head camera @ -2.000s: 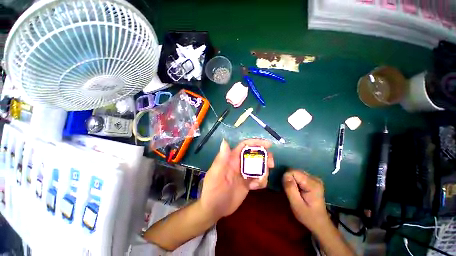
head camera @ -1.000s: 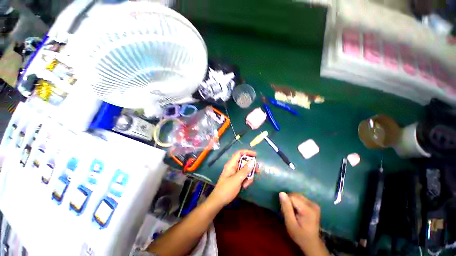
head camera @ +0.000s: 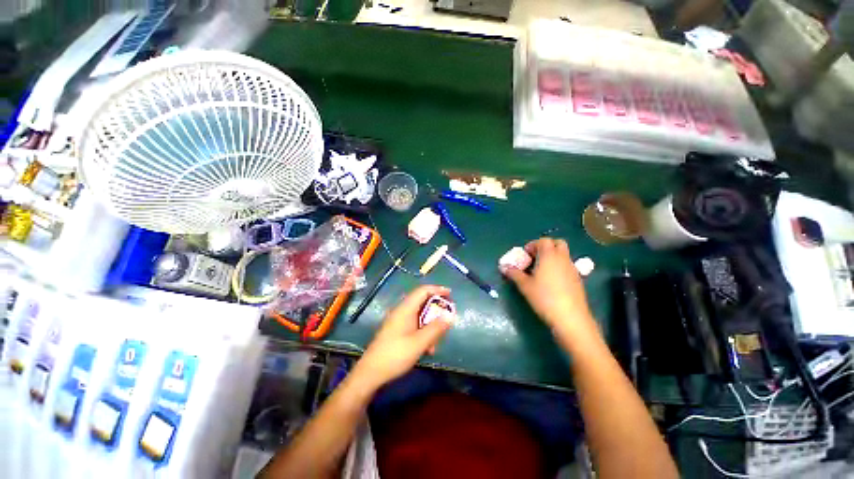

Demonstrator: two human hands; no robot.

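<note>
The watch body, with a pale rim, is held in my left hand above the front edge of the mat; the thumb covers part of its face. My right hand reaches over the mat, its thumb and fingertips closed on the right side of a plain pale pink back cover. Whether the cover is lifted cannot be told. A small pink part lies just right of my right hand. The tweezers do not show.
A hand tool with a yellow end, a black pen-like tool, another pale pink case part, blue-handled cutters and a screw cup lie ahead. A fan stands left; a brown-tinted dish is right.
My right hand has moved forward from the bench edge to the back cover and closed on it. My left hand keeps the watch body, now tilted with the thumb over it. The camera view has shifted.
</note>
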